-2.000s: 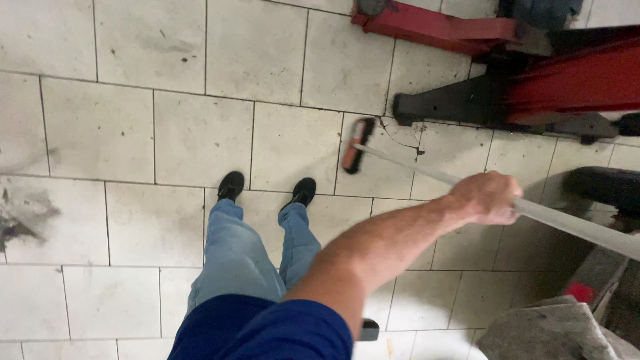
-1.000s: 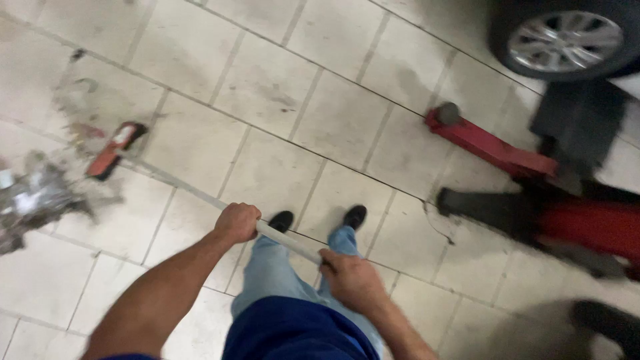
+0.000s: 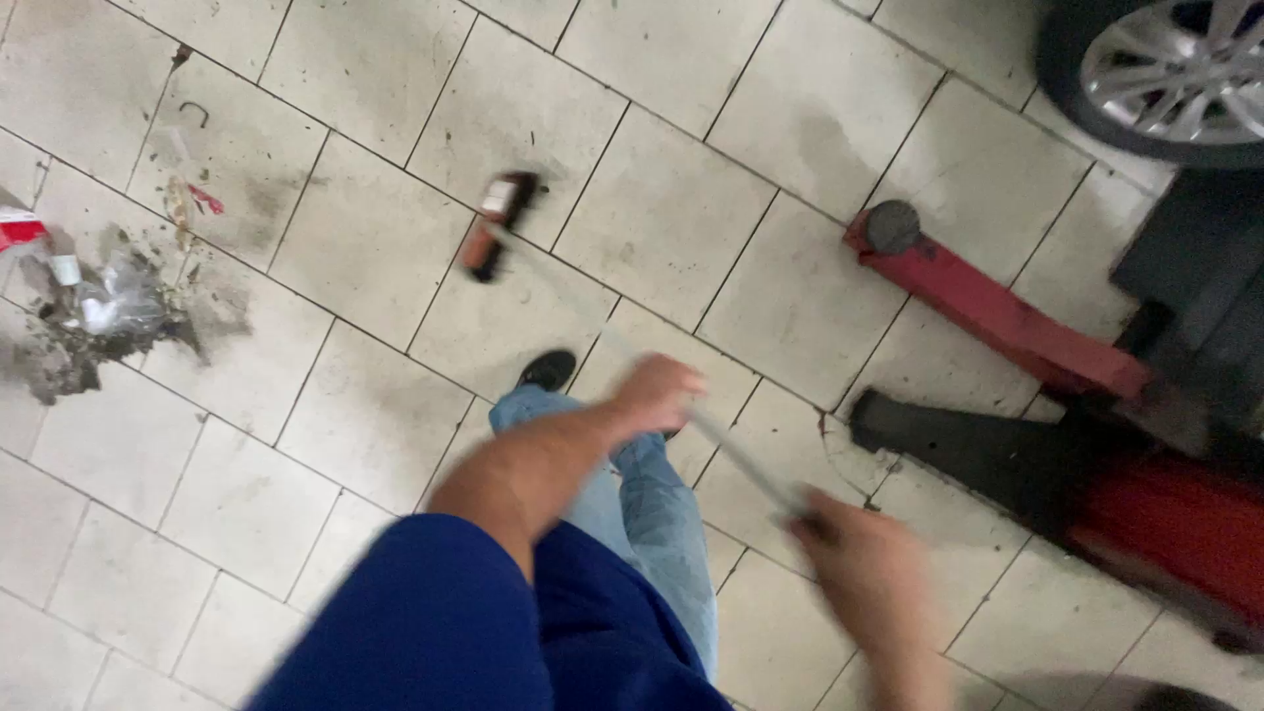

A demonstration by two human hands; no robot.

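A push broom's orange and black head [image 3: 499, 227] is over the tiled floor ahead of my feet, blurred, so contact with the floor cannot be told. Its pale handle [image 3: 746, 459] slants from the head down to the right, across my body. My left hand [image 3: 657, 390] grips the handle around its middle, above my jeans. Farther along, my right hand [image 3: 839, 528] is closed around the handle near its end. To the left on the tiles lies a pile of dark dirt [image 3: 74, 365] with clear crumpled plastic [image 3: 118, 296] and a red and white wrapper [image 3: 20, 229].
A red lift arm [image 3: 1007, 316] with a round pad reaches in from the right, beside a black lift arm [image 3: 948, 439] and a red lift part [image 3: 1185, 533]. A car wheel [image 3: 1175, 74] stands at the upper right. Small scraps [image 3: 202, 197] dot the floor at left.
The broom head has moved right, away from the dirt pile where it was one second ago. Two seconds ago one hand was seen on the handle; both hold it now.
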